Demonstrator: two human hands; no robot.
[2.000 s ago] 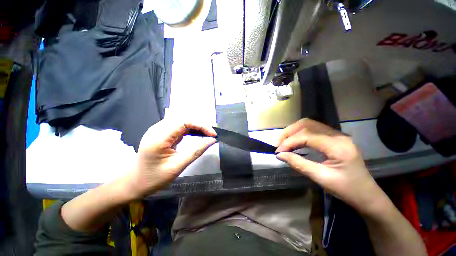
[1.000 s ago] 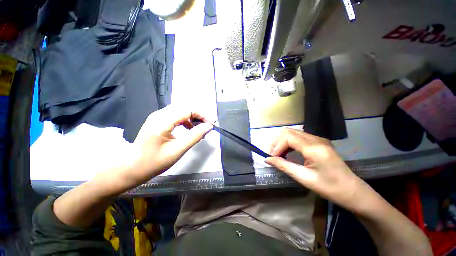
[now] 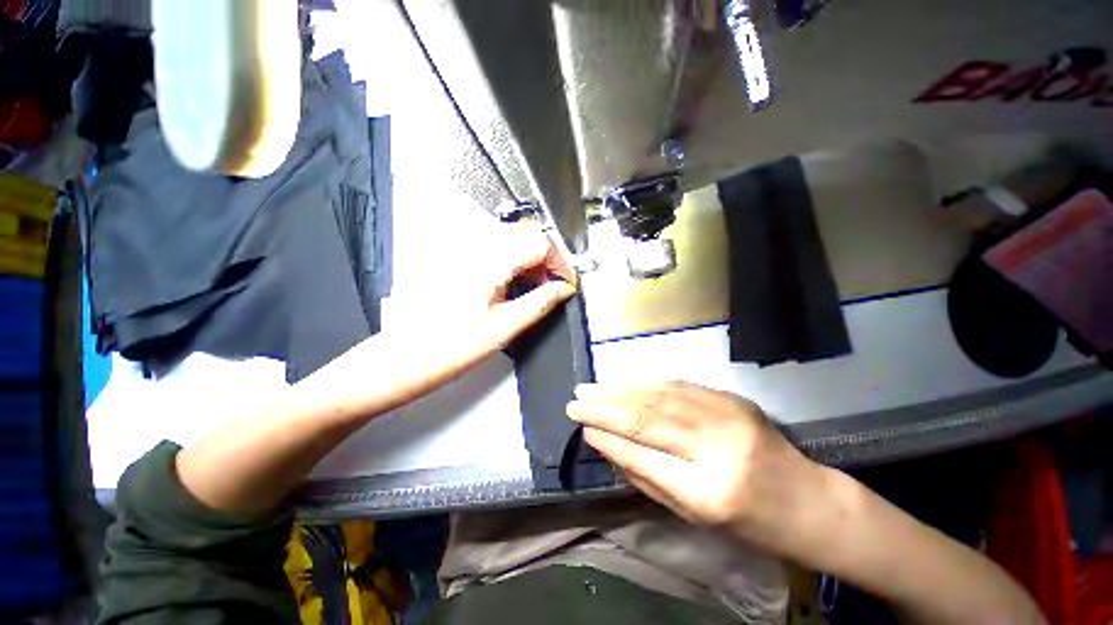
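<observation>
A dark piece [image 3: 546, 388] lies flat from below the needle to the table's front edge. A narrow dark strip [image 3: 577, 327] lies along its right edge, its lower end curling near the front. My left hand [image 3: 519, 320] pinches the strip's upper end close to the needle area; its fingertips are partly hidden. My right hand [image 3: 702, 452] pinches the strip lower down, near the front edge. The sewing machine head [image 3: 830, 86] is above. The presser foot [image 3: 586, 260] is small and blurred, and the strip's top end is beside it.
Charcoal panels [image 3: 220, 244] are piled at the left under a blurred white lamp [image 3: 228, 86]. Spare dark strips [image 3: 784, 263] lie right of the needle. A round black object [image 3: 1001, 315] and a phone-like object [image 3: 1059, 269] lie at the far right. A red crate [image 3: 1037, 525] is below the table.
Both hands have lowered the strip onto the dark piece. My left hand moved up to the needle area; my right hand moved down and left. The view has shifted, with the lamp now over the panels.
</observation>
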